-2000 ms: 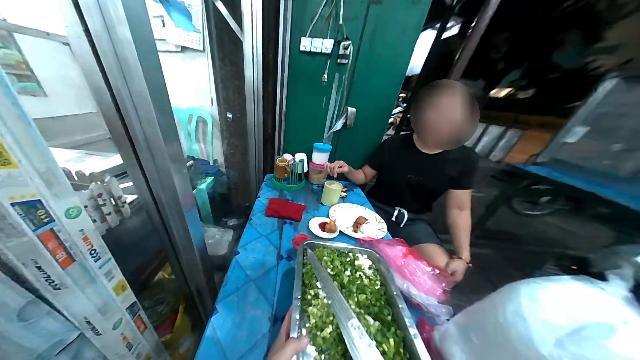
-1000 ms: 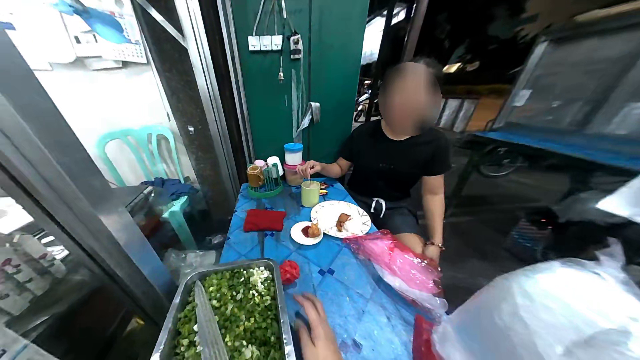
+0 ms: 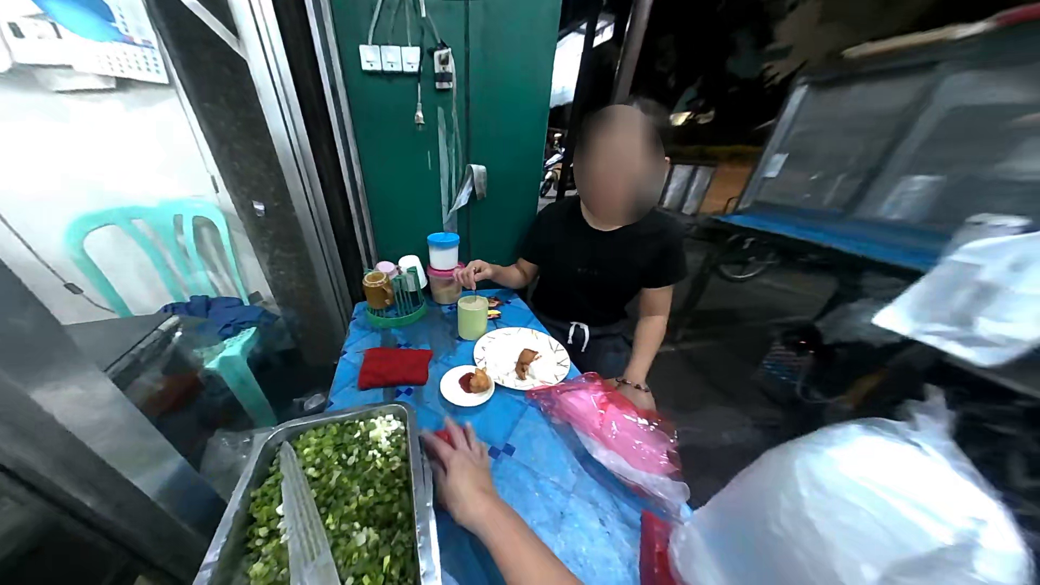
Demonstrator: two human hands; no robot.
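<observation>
A steel tray (image 3: 424, 496) of chopped green onion (image 3: 357, 487) stands at the table's near left, with a long metal utensil (image 3: 301, 520) lying in it. My right hand (image 3: 465, 475) is palm down beside the tray's right wall, fingers somewhat spread over a small red thing (image 3: 443, 436) that they partly hide. Whether the fingertips grip it is unclear. My left hand is out of view. Beyond my right hand are a small plate (image 3: 457, 396) with a fried piece and red sauce, a red cloth (image 3: 395, 368) and a patterned plate (image 3: 497, 359) with a brown food piece.
Across the blue-covered table (image 3: 552, 487) sits a person (image 3: 609, 268), one hand at a glass of pale green drink (image 3: 472, 318). Nearby are a green cup rack (image 3: 396, 317) and lidded tubs (image 3: 444, 268). A pink plastic bag (image 3: 613, 426) and a large white bag (image 3: 853, 512) lie right.
My right hand has moved left and away from me to the red thing, which was uncovered one second ago. A hand seen at the tray's near left edge two seconds ago has left view.
</observation>
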